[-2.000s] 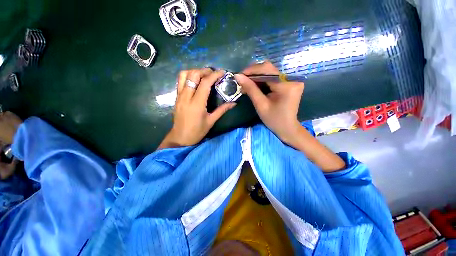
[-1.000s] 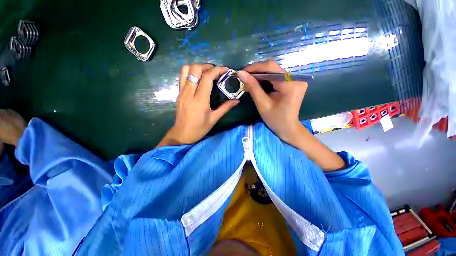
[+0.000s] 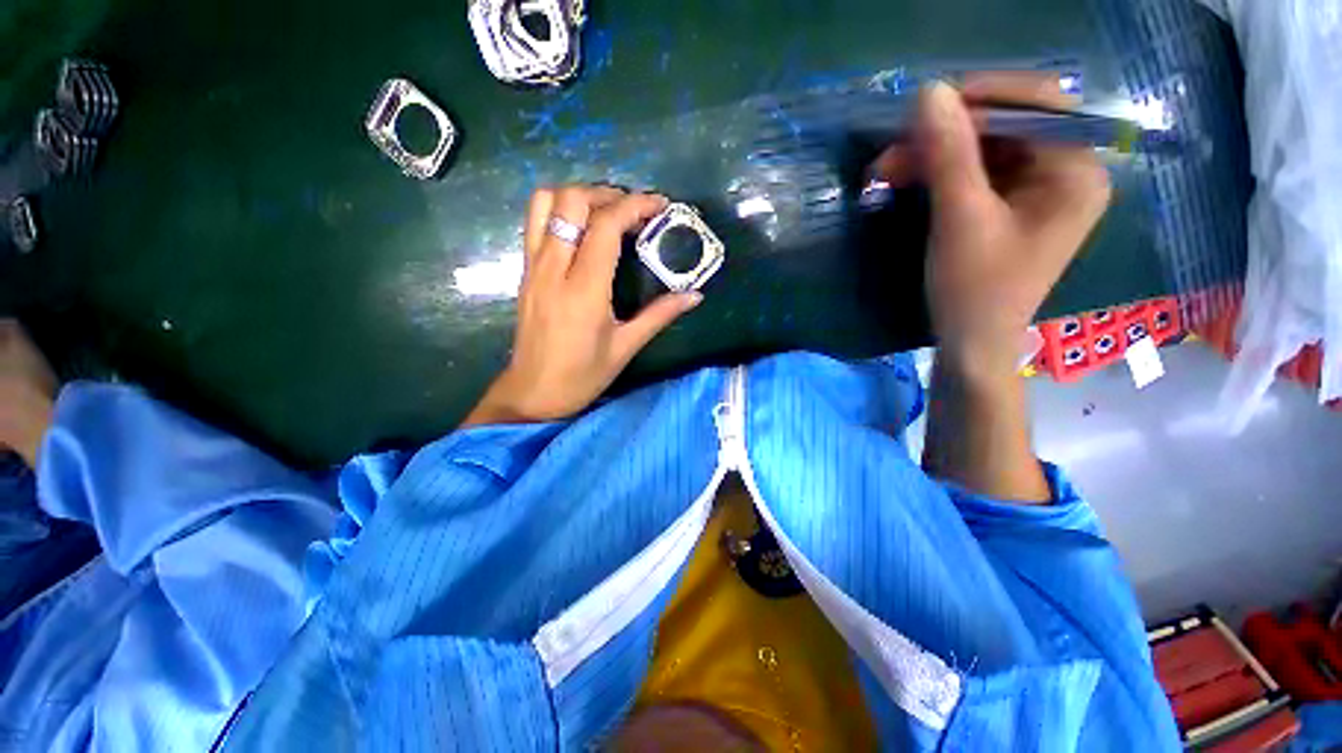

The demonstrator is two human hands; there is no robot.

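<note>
A silver squarish watch case (image 3: 682, 247) with a large round hole is at the middle of the green worktop. My left hand (image 3: 579, 302), with a ring on one finger, grips its left side between thumb and fingers. My right hand (image 3: 1001, 199) is blurred, up and to the right of the case and apart from it. It holds a slim scraper (image 3: 1082, 127) with a yellow band towards its rear. The scraper's tip is too blurred to make out.
A loose watch case (image 3: 412, 130) and a small pile of cases (image 3: 527, 36) lie beyond my left hand. More cases (image 3: 74, 118) lie far left, near another person's sleeve (image 3: 162, 515). Blue flecks dot the worktop (image 3: 295, 280). A red parts tray (image 3: 1101, 337) and plastic film (image 3: 1295, 177) are at right.
My right hand has moved away from the watch case, up and to the right, with the scraper in it. My left hand still holds the case in about the same place.
</note>
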